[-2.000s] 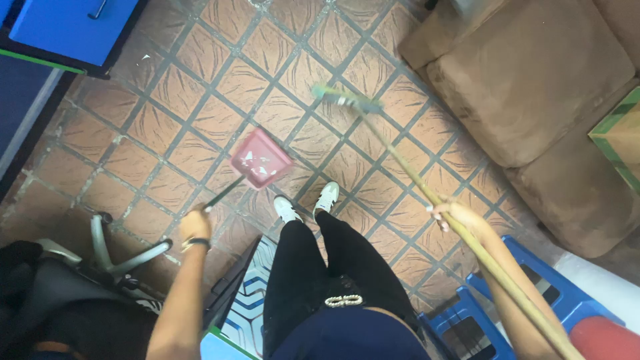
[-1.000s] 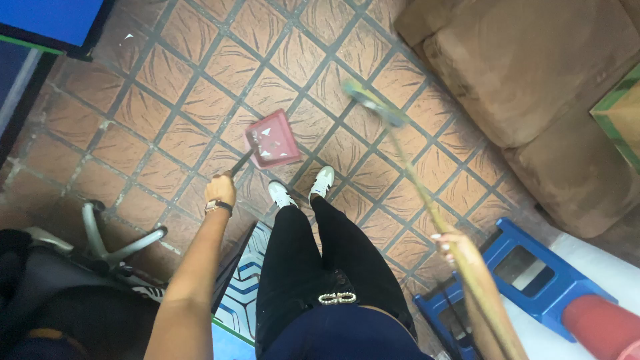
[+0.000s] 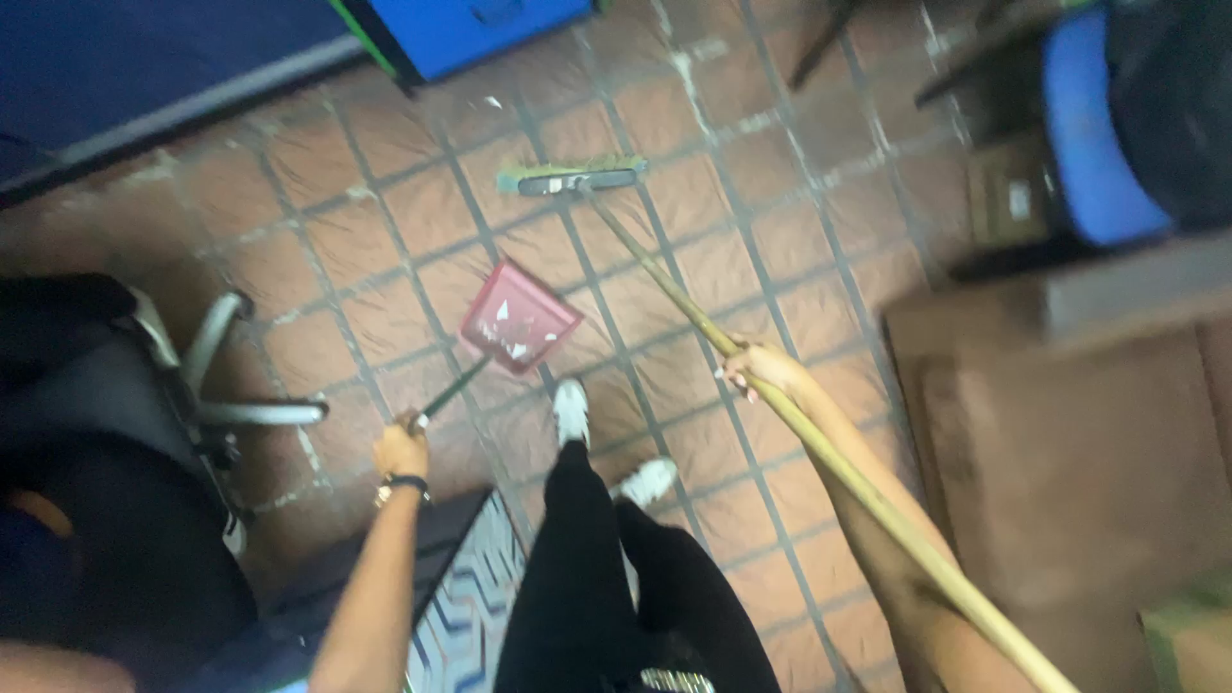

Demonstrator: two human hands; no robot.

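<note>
My left hand [image 3: 401, 449] grips the dark handle of a pink plastic dustpan [image 3: 520, 316], whose pan holds several white scraps and some dirt. Around the pale wooden stick of a push broom [image 3: 577, 181] my right hand [image 3: 760, 371] is closed. The broom's head, with greenish bristles and a dark block, lies on the tiled floor beyond the dustpan, apart from it. A small white scrap [image 3: 493, 102] is on the tiles beyond the broom head, near a blue cabinet.
An office chair's base [image 3: 260, 413] stands at the left, with a person beside it. A blue cabinet [image 3: 481, 29] is at the top. At the right are a brown couch [image 3: 1088, 462], a cardboard box [image 3: 1009, 197] and a blue-backed chair [image 3: 1092, 125]. A patterned box [image 3: 472, 597] is near my legs.
The view has turned and shifted a lot. One of my feet has stepped, so my shoes stand farther apart. Both hands have kept hold of the broom and the dustpan.
</note>
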